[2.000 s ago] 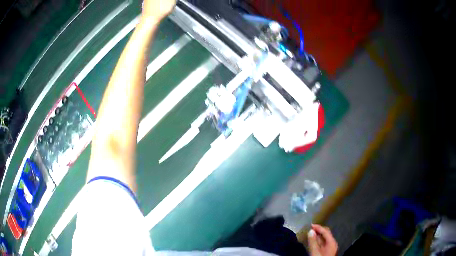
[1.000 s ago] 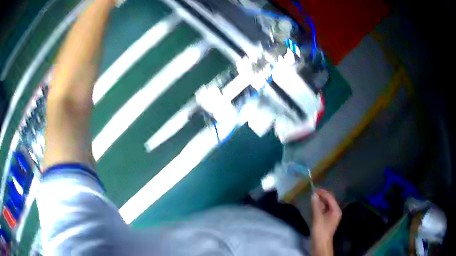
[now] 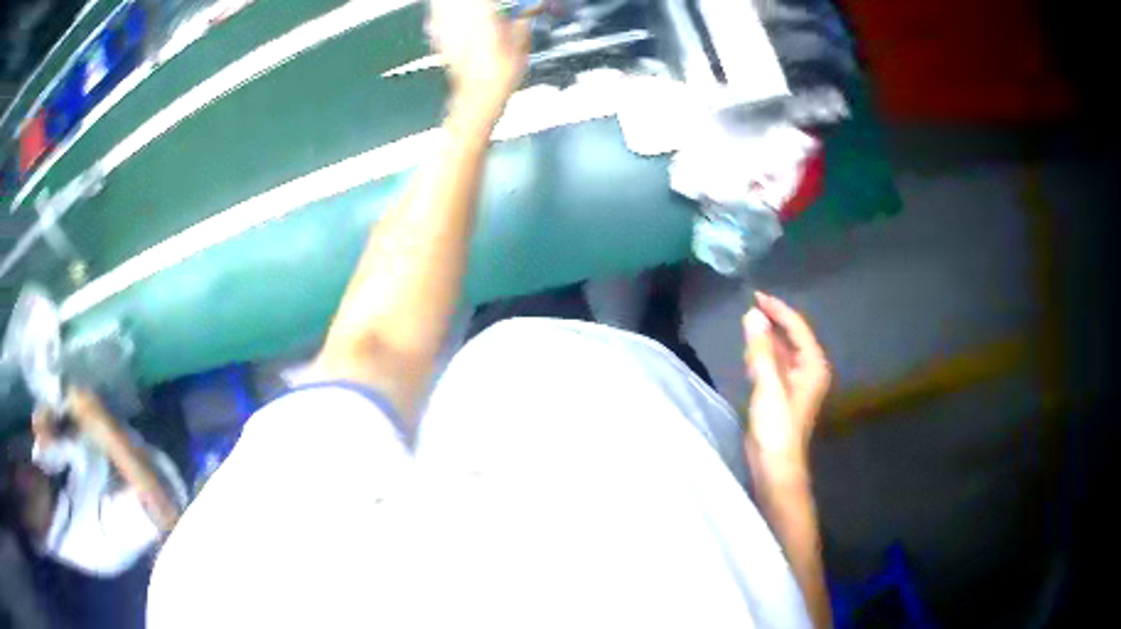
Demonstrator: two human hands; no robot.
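Observation:
My right hand [image 3: 783, 375] is at the right of centre, beyond the bench edge. Its thumb and fingers pinch a thin tool that looks like tweezers [image 3: 750, 293]. A pale bluish, crumpled film-like piece [image 3: 738, 238] is at the tool's far end, just in front of the white cloth pile [image 3: 735, 166]. My left hand [image 3: 479, 49] is at the top, blurred, over the bench beside the silver fixture [image 3: 596, 47]. Whether it holds anything cannot be told.
The green worktop [image 3: 553, 203] with a white rail [image 3: 307, 191] curves leftward. A red base [image 3: 805, 178] shows at the bench end. Another person's arm [image 3: 123, 455] and a clear bag [image 3: 98, 356] are at lower left. Blue bins [image 3: 105, 62] are at upper left.
The view has turned, with the fixture now nearer the top. My left hand has come from the far left to beside the fixture. The film-like piece now appears close to the cloth pile.

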